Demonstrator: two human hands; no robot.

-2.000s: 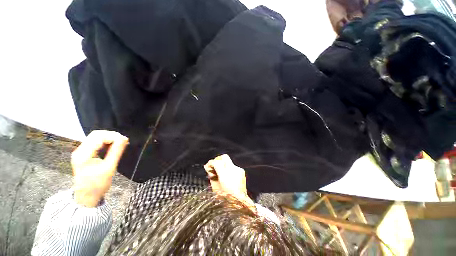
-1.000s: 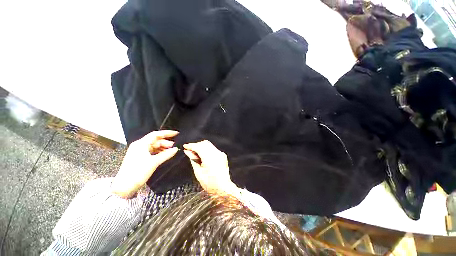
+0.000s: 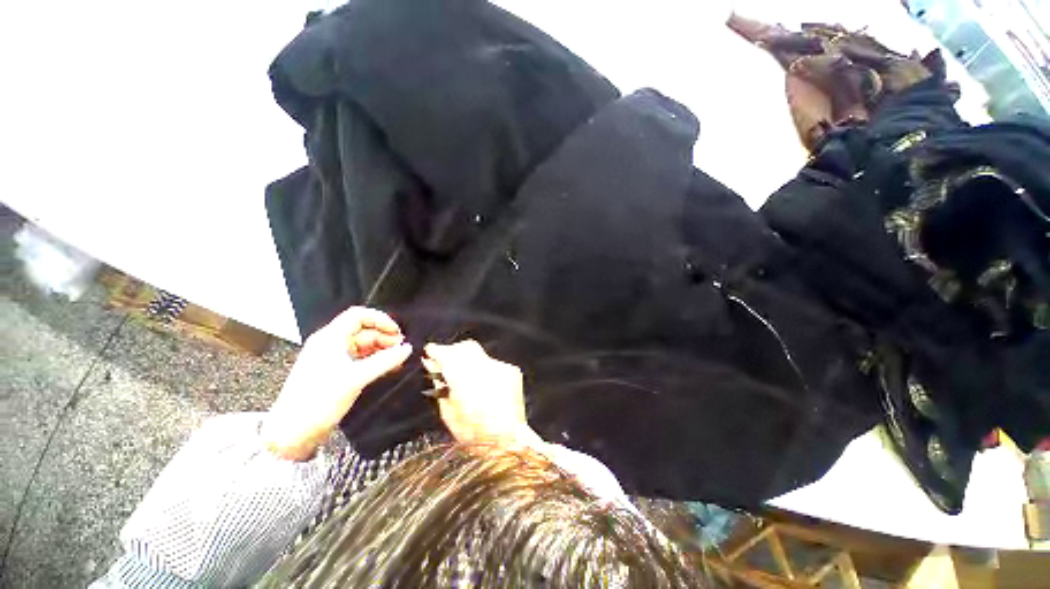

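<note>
A large black garment (image 3: 622, 265) lies over the white table and hangs over its near edge. A pale thread (image 3: 769, 324) lies on the cloth at the right, and a short one sits near the middle. My left hand (image 3: 343, 374) is at the garment's lower left, thumb and fingers pinched together at the cloth. My right hand (image 3: 478, 391) is just right of it, fingertips closed on the cloth, with a small dark thing at its fingers, too small to name. A small gap lies between the two hands' fingertips. A needle cannot be made out.
A pile of black pieces with plaid edges (image 3: 979, 253) lies on the white table (image 3: 150, 138) at the right, touching the garment. Crumpled brown cloth (image 3: 823, 92) lies beyond it. A wooden frame (image 3: 794, 558) stands below the table edge. Speckled floor (image 3: 69, 403) shows at the left.
My left hand has moved in from the left to the cloth beside my right hand, and its fingers have closed. In the last second both hands have shifted only slightly. The camera view has shifted.
</note>
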